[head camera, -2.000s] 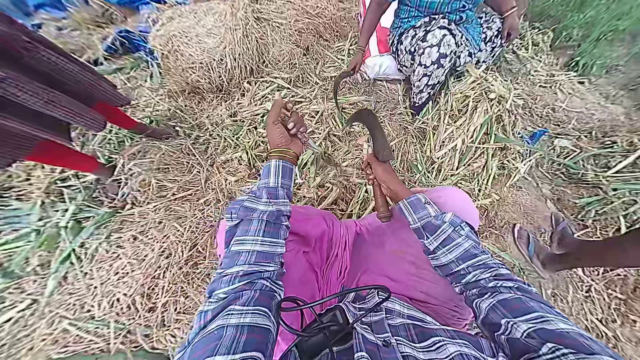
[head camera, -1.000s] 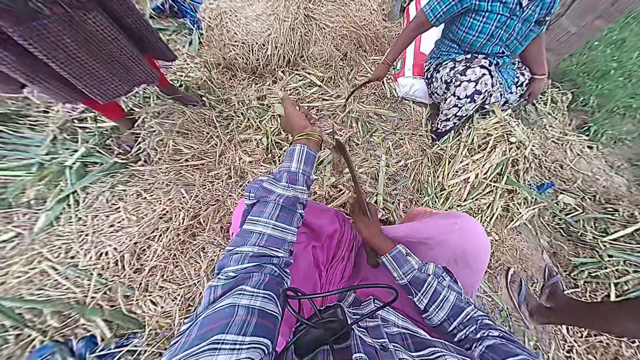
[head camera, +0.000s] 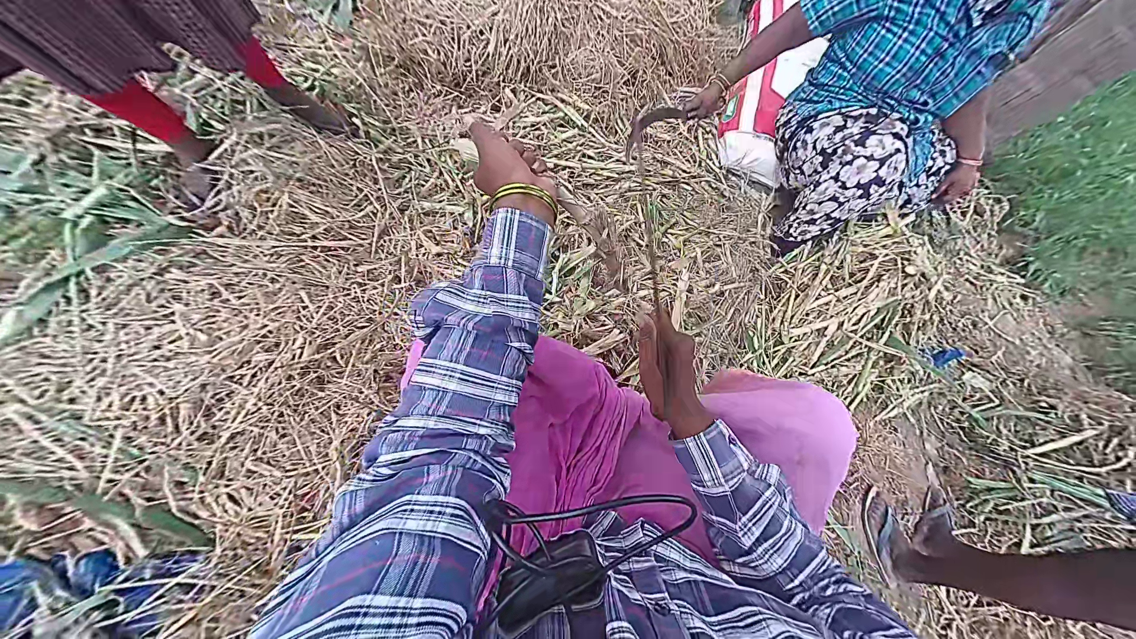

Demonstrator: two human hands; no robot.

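My right hand point(head camera: 670, 368) grips the handle of a sickle above the pink cloth on my lap. Its blade point(head camera: 652, 240), seen nearly edge-on, points up the view, away from me. My left hand point(head camera: 510, 164), with yellow bangles at the wrist, is farther forward and to the left, its fingers closed on a pale dry stalk point(head camera: 465, 149). Another stalk point(head camera: 590, 217) lies just right of that wrist; whether the hand touches it cannot be told. Cut dry stalks point(head camera: 568, 133) cover the ground beneath both hands.
Across from me, a seated person point(head camera: 887, 106) holds another sickle point(head camera: 652, 124) beside a red and white sack point(head camera: 759, 98). Another person's legs point(head camera: 160, 111) stand at upper left. A sandalled foot point(head camera: 896, 541) is at lower right. Blue material point(head camera: 80, 577) lies at lower left.
My left hand has moved forward from its place two seconds ago. The sickle in my right hand has turned from showing its broad curved blade to nearly edge-on.
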